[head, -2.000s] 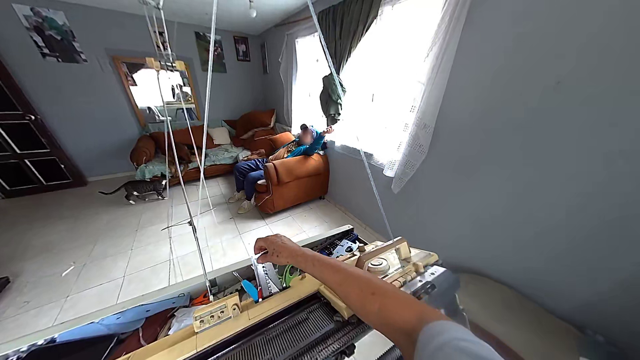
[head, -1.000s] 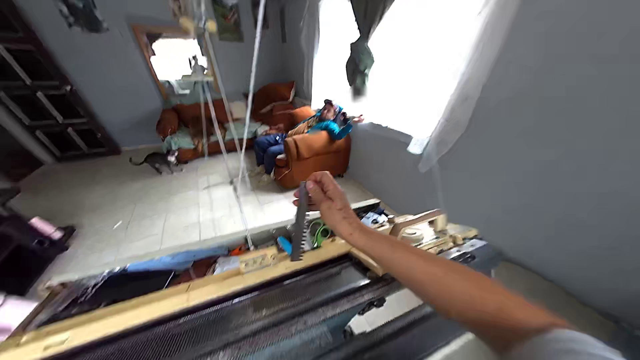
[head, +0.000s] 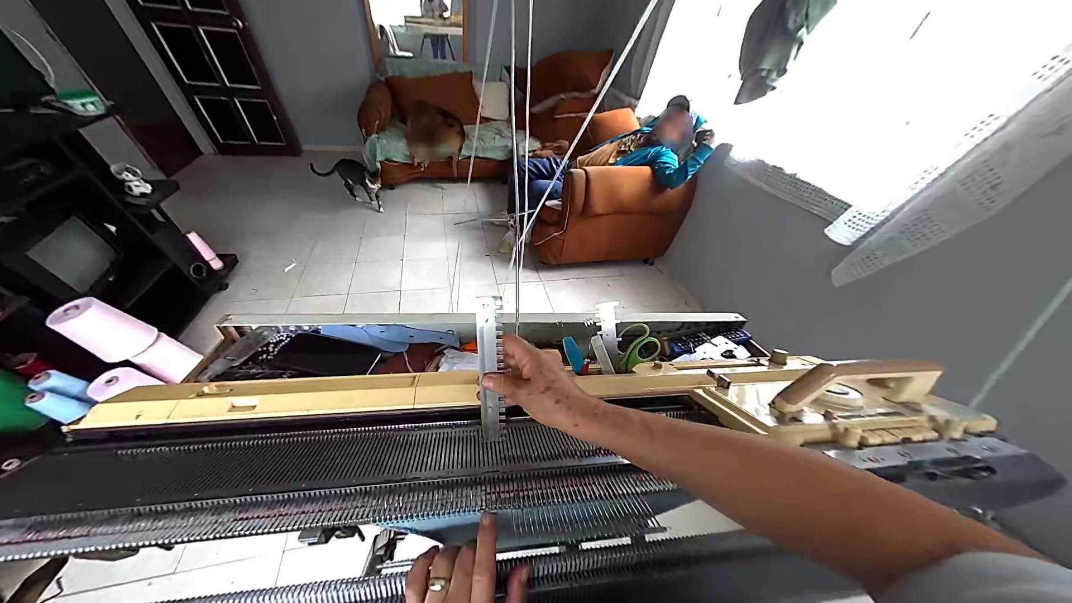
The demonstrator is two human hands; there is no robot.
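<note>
My right hand [head: 536,381] grips a light grey toothed needle pusher [head: 489,368], held upright over the back of the knitting machine's needle bed [head: 335,456]. My left hand [head: 465,569] is at the bottom centre, its index finger extended to the lower edge of the needles, beside a strip of light blue knitting [head: 544,523]. Whether it grips anything cannot be seen. The cream knitting carriage [head: 854,402] with its handle rests at the right end of the machine. Yarn strands [head: 517,167] hang down behind the pusher.
Behind the bed is an open tray [head: 276,320] holding green-handled scissors [head: 639,347], a second toothed piece [head: 607,327] and other tools. Pink yarn cones [head: 100,328] stand at left. A person [head: 662,146] sits in an orange armchair [head: 620,209]; a cat [head: 356,178] is on the floor.
My right hand has gone from the tool tray to over the needle bed with the toothed pusher. My left hand has come into view. The view has tilted down.
</note>
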